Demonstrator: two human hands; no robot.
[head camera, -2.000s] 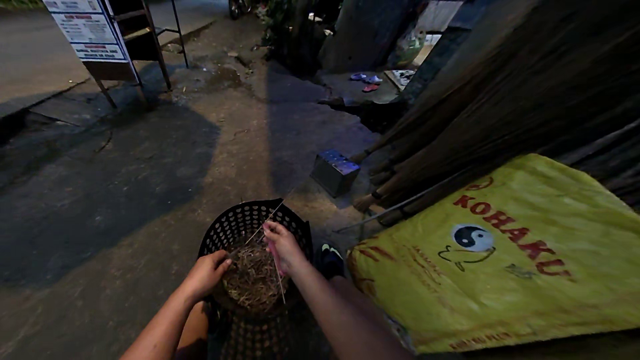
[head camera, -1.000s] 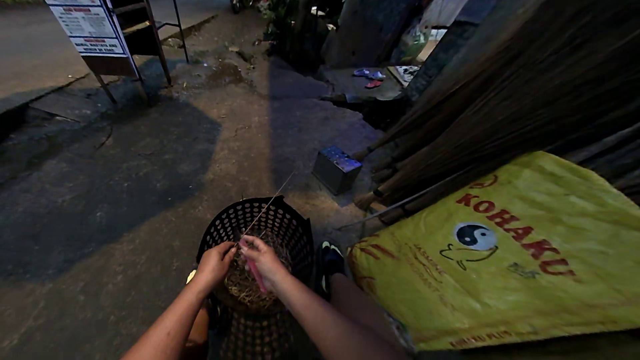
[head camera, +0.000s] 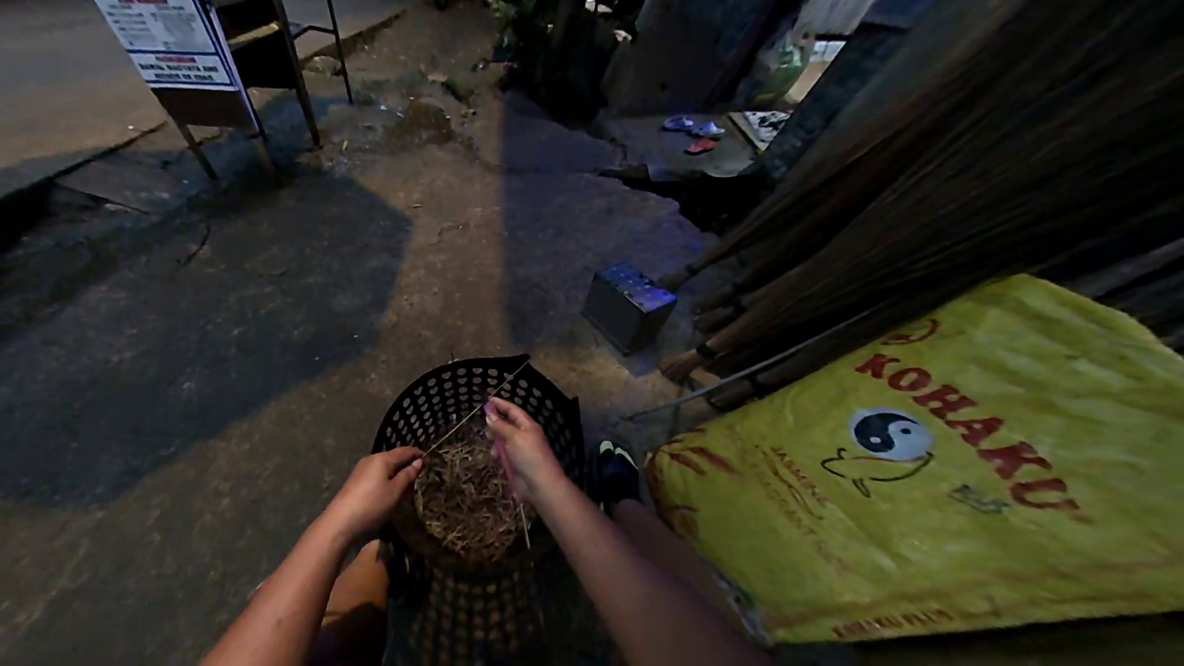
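Observation:
Over a black perforated plastic basket (head camera: 546, 396), my left hand (head camera: 377, 486) pinches one end of a thin stick (head camera: 462, 420). The stick slants up to the right, past the fingers of my right hand (head camera: 524, 444). A slim pink tool (head camera: 504, 462), too small to identify, is gripped in my right hand, its upper end at the stick. Short brown plant scraps (head camera: 467, 509) lie inside the basket, below both hands. The basket stands between my legs.
A yellow printed sack (head camera: 786, 518) lies at right, beside bundles of long thin sticks (head camera: 786, 287). A dark box (head camera: 629, 310) stands on the concrete ahead. Slippers (head camera: 703, 129) are farther back. A signboard on legs (head camera: 176, 46) stands at upper left.
My hands were close together one second ago; now they are apart, with the stick stretched between them. The left hand has moved left and down.

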